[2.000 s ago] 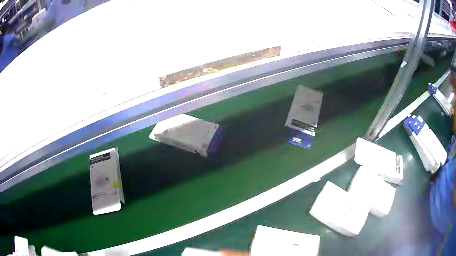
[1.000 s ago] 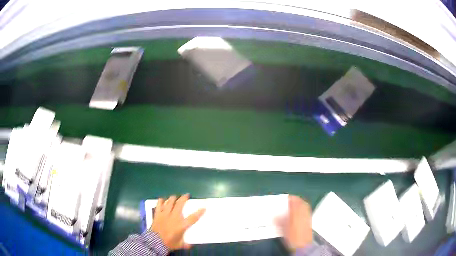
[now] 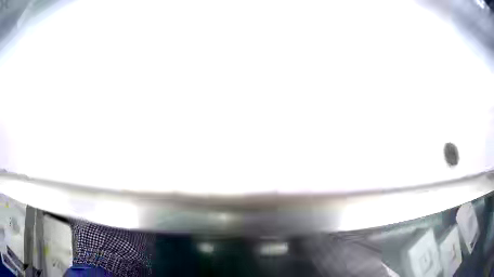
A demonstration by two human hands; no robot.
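Neither of my hands shows. My left checked sleeve (image 3: 111, 246) runs up to the lower edge of a large white panel. My right sleeve (image 3: 352, 257) is a grey blur at the bottom, right of centre. The panel's edge cuts off both sleeves, so what my hands hold cannot be told. White cartons (image 3: 57, 243) stand at the lower left, partly cut off. More white cartons (image 3: 423, 253) stand at the lower right, slightly blurred.
The overexposed white panel (image 3: 244, 97) fills most of the view, with a dark oval spot (image 3: 451, 155) at its right. Its pale lower rim (image 3: 86, 208) curves across. Below it lies the dark green worktop (image 3: 233, 259) with lamp reflections.
The view has shifted to the white panel, and the belt with its loose cartons has dropped out of sight. My hands and the long white carton under them no longer show.
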